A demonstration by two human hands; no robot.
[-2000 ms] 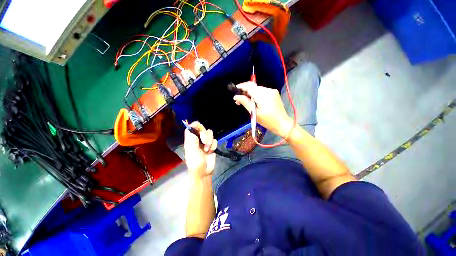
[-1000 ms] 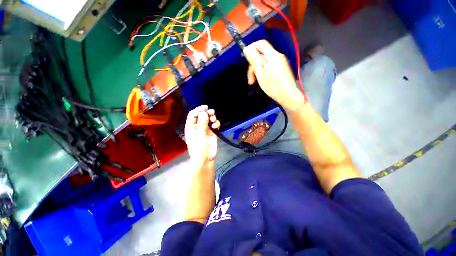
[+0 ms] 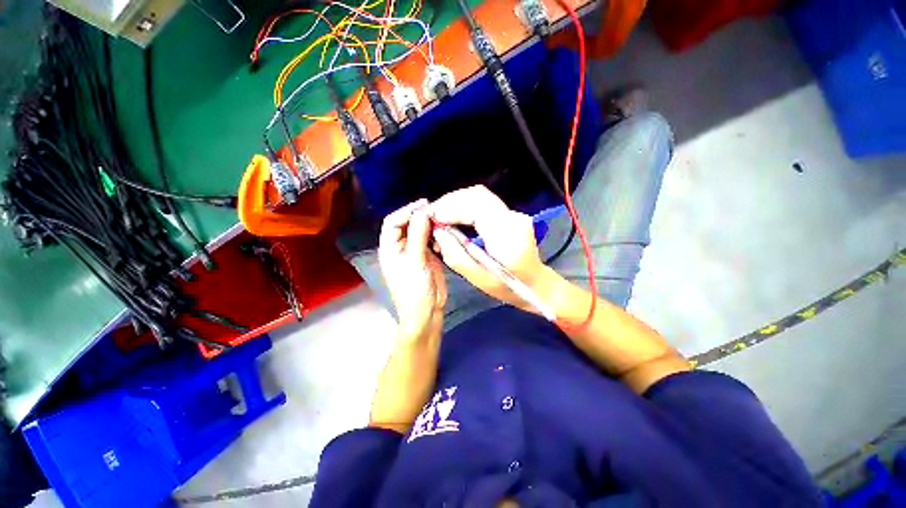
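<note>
My left hand pinches the end of the black cable assembly; the pinched end is mostly hidden by my fingers. My right hand holds the test probe, its pale body lying across the hand and its tip side at my left fingertips. The probe's red lead loops up to the board. The cable's other end is plugged into a black connector on the orange-brown test fixture board, and the black cord runs down behind my right hand.
An orange clamp grips the board's left end. Coloured fixture wires lie behind it. A black cable pile is on the green bench at left. A red bin and blue stool are below. A dark blue bin is under the board.
My right hand has come down from the board to my left hand, and the probe now shows in it. The cable hangs from the connector on the board.
</note>
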